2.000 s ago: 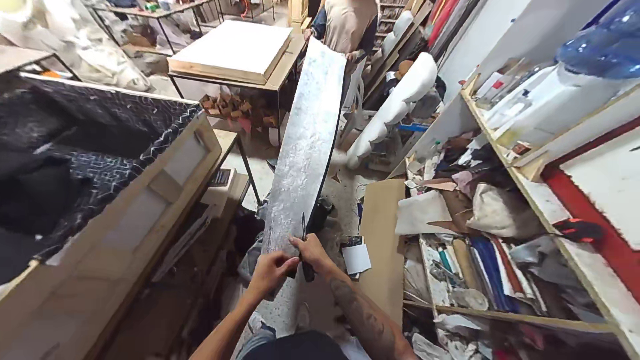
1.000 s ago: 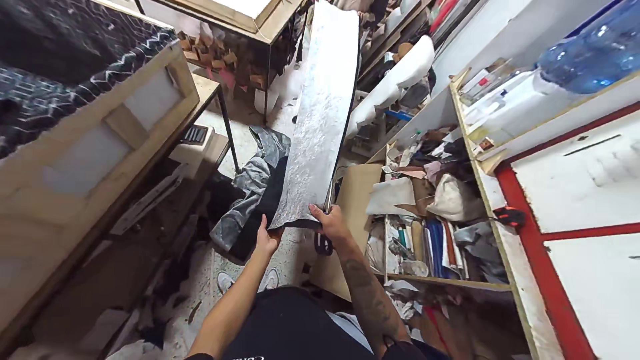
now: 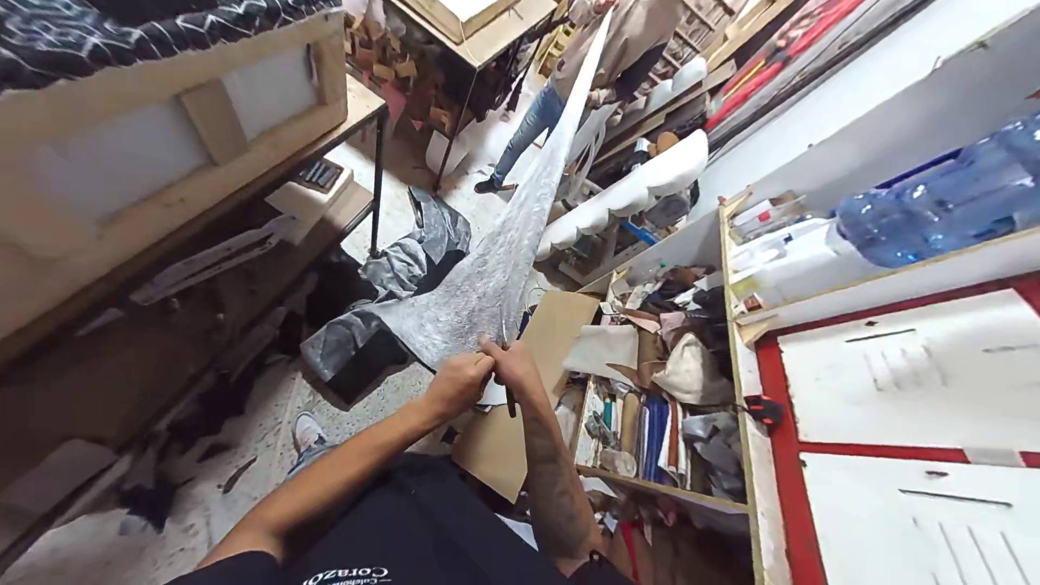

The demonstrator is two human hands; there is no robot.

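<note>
A long strip of shiny grey fabric stretches away from me, drawn narrow toward its far end. There a person in a beige top and jeans has a hand near the strip. My left hand grips the strip's near edge. Close against it, my right hand also pinches the edge; a dark, slim handle, perhaps of scissors, shows below its fingers. More dark grey fabric hangs or lies at the left of the strip, low by the floor. Folds and fingers hide the exact grip.
A wooden frame with patterned dark fabric stands on the left bench. At the right are a shelf of fabric rolls and scraps, a large blue water bottle and a red-edged white panel. A brown board leans near my right hand.
The strip, spread broad and fairly flat before, is now gathered and narrow toward the far end. My two hands, apart a second ago, have come together at its near edge. The view has shifted.
</note>
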